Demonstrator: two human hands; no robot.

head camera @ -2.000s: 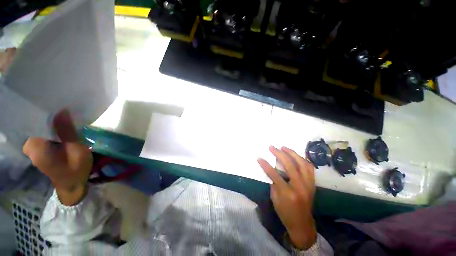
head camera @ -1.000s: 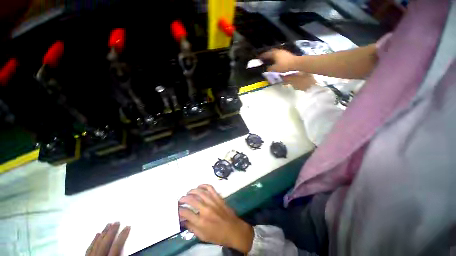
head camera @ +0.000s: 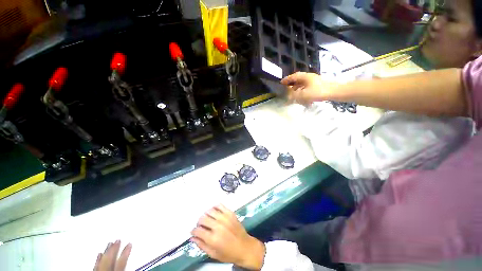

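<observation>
Several round black parts lie loose on the white bench: two side by side, one behind them and one to the right. My right hand rests at the bench's front edge, left of and nearer than the parts. Its fingers are bent, and what is under them is hidden. My left hand is cut off by the bottom edge; only its spread fingers show, flat on the bright white surface. A white sheet cannot be told from the glare there.
Clamping fixtures with red-gripped toggle clamps stand on a black base plate behind my hands. At the right, another person's hand holds up a dark compartment tray; that person's white sleeve lies over the bench.
The view has swung right. The lifted white sheet is out of sight, and my left hand has come down to the bench. The neighbour's dark tray is now raised. The round parts look unmoved.
</observation>
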